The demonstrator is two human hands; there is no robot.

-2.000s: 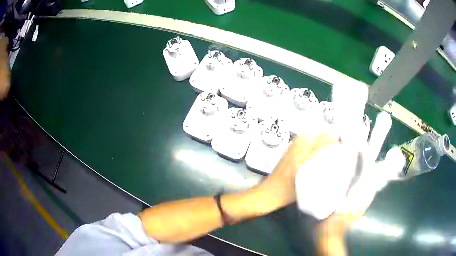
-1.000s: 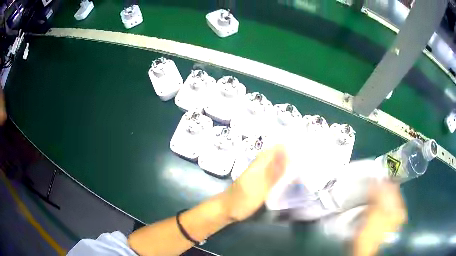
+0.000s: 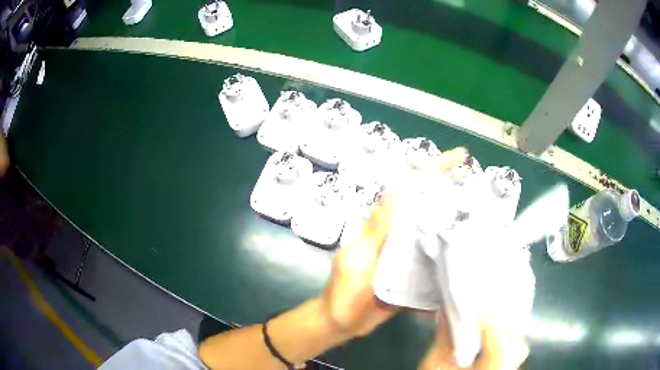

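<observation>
Several white plug adapters (image 3: 284,186) stand pins-up in two rows on the dark green bench (image 3: 130,159). My left hand (image 3: 362,267) holds a white plug adapter (image 3: 407,271) over the near side of the rows; its outline is partly washed out by glare. My right hand (image 3: 499,340), at the bottom and largely covered, holds a crumpled white cloth (image 3: 474,289) against the right side of that adapter. The right hand's fingers are mostly hidden by the cloth and glare.
A clear bottle (image 3: 597,224) with a yellow-green label lies at the right. A cream rail (image 3: 318,74) separates the bench from the green belt (image 3: 449,50), which carries loose adapters (image 3: 358,29). A slanting grey post (image 3: 579,79) stands at the right. A bit of skin shows at the left edge.
The cloth, blurred near the bottle a second ago, is now upright against the held adapter, with my right hand further left. The belt adapters have shifted right, and one appears behind the post.
</observation>
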